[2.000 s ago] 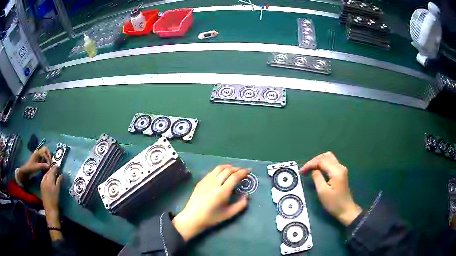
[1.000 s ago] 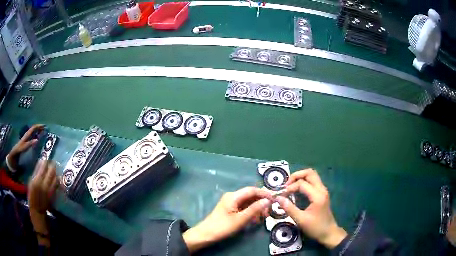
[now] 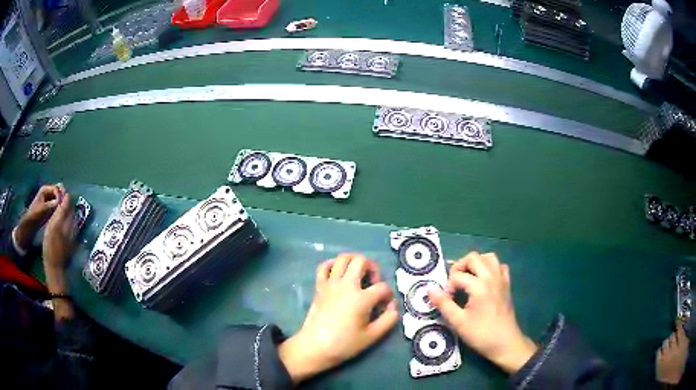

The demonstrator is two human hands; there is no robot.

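Note:
A three-cavity plate (image 3: 410, 330) lies lengthwise away from me on the mat, with a dark ring unit with a pale centre in each of its three seats. My left hand (image 3: 343, 316) is left of the plate, palm down, fingers curled and bunched; whether it holds anything is hidden. My right hand (image 3: 488, 308) is at the plate's right edge, fingers curled, thumb tip over the middle unit (image 3: 421, 298). I cannot tell if a small piece is between its fingers. No clear ring shows on the mat.
Two leaning stacks of plates (image 3: 179, 242) (image 3: 114, 232) stand at left. Beyond, the belt carries a filled plate (image 3: 292, 174) and paler plates (image 3: 433, 126). Rails (image 3: 229, 93), red trays (image 3: 248, 11) and a white fan (image 3: 646, 42) are farther. A coworker's hands (image 3: 57, 228) are left; another hand (image 3: 671, 356) is right.
My hands came together over the middle unit, then parted; the left drew back leftward. The clear ring seen on the mat earlier is out of sight. The near-belt plates shifted right, the farther-belt plate left.

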